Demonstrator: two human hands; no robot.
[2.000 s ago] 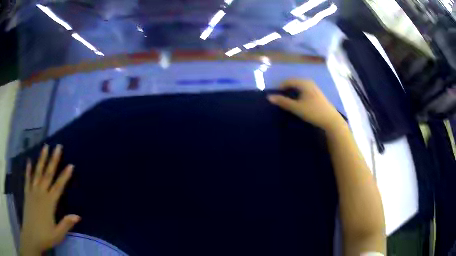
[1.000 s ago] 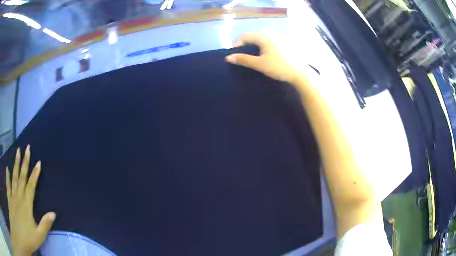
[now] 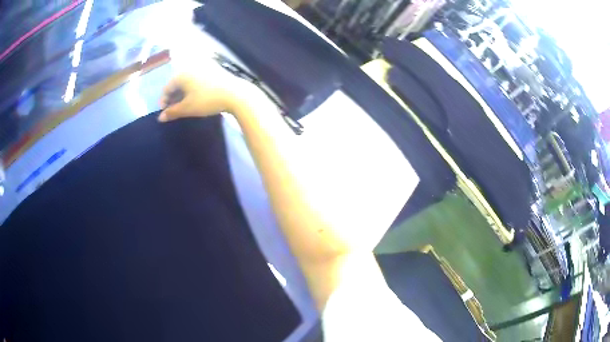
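A large dark cut panel (image 3: 134,234) lies over the bluish clear template base sheet (image 3: 251,180) at the left. My right hand (image 3: 194,97) is at the panel's upper corner, thumb and fingers pinched on its edge. The raised clear top sheet (image 3: 40,73) with lamp reflections and a pink line stands beyond the brown-orange hinge tape (image 3: 87,100). A blue printed mark (image 3: 41,169) shows on the base sheet. My left hand is out of the picture.
Right of my arm lies a white board (image 3: 354,167) with a slim dark tool (image 3: 267,97) and narrow dark pieces (image 3: 281,53). Further right is a dark panel stack (image 3: 461,120) on a yellow-edged board. A lower dark pile (image 3: 428,294) sits near the green floor (image 3: 461,234).
The view has swung to the right, so the template and panel sit further left and my left hand has left the picture. My right hand stays at the panel's upper edge.
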